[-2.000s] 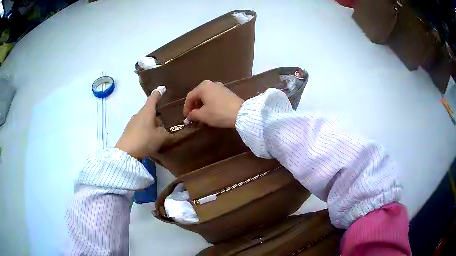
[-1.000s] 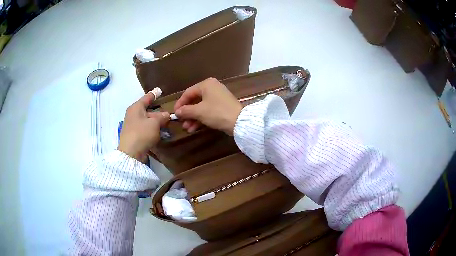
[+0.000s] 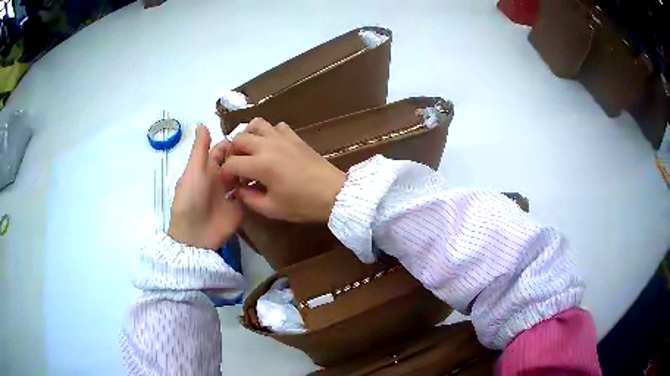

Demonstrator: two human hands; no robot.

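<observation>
Brown handbags stand in a row, gold zippers upward. My left hand (image 3: 202,197) and my right hand (image 3: 283,170) meet over the left end of the second bag (image 3: 375,136) from the back, covering its near corner. My left thumb points up; my right fingers are bent against my left fingers. A white covering or piece (image 3: 236,131) shows between the hands at the top, and a tiny pale bit lower down; what is held is hidden. The bag in front (image 3: 352,301) has white tissue (image 3: 279,307) at its left corner and a white-wrapped zipper pull (image 3: 320,300).
The back bag (image 3: 316,81) has white tissue at both top corners. Another brown bag (image 3: 419,356) lies at the bottom edge. A blue tape roll (image 3: 164,135) lies left on white sheets. A blue object (image 3: 231,261) is partly behind my left wrist. More brown bags (image 3: 562,37) are upper right.
My right hand has moved left off the zipper and against my left hand, whose thumb has lifted away from the bag. The view has shifted slightly.
</observation>
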